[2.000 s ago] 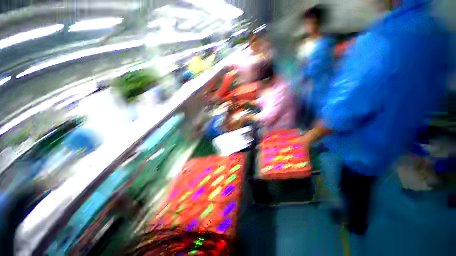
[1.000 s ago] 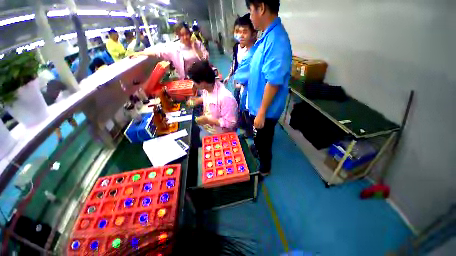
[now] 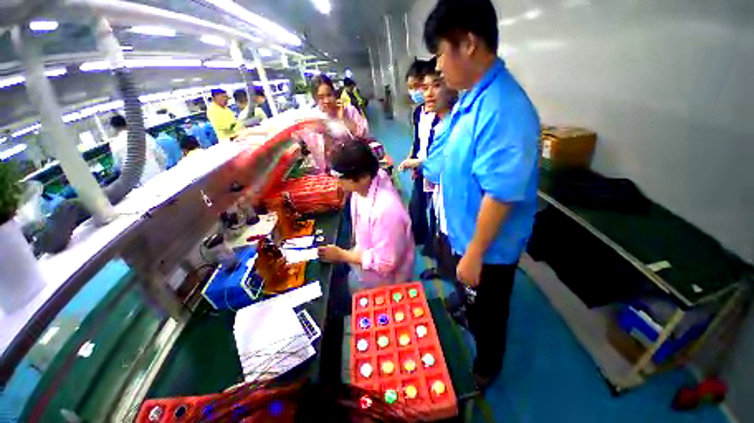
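Observation:
No hand of mine shows. A red compartment tray (image 3: pixel 398 351) lies on a low bench in front, with round units glowing white, blue, green and orange in its pockets. A second red tray (image 3: pixel 217 406) is cut off by the bottom edge; a few of its units show white, dark and blue faces. Dark strands, perhaps hair, cover part of both trays' near ends. White sheets (image 3: pixel 271 337) lie on the green bench beyond the nearer tray, one with a dark printed block.
A blue box (image 3: pixel 233 281) and orange-brown fixtures (image 3: pixel 271 263) stand on the bench. A seated person in pink (image 3: pixel 384 223) works there. A person in blue (image 3: pixel 496 157) stands at the right in the aisle. Red trays (image 3: pixel 310 192) lie beyond. A shelved cart (image 3: pixel 628 223) stands along the wall.
The view has shifted, so the nearer tray has dropped mostly out of the bottom edge. The standing person in blue appears larger and closer. A red tray at the back bench is blurred and raised.

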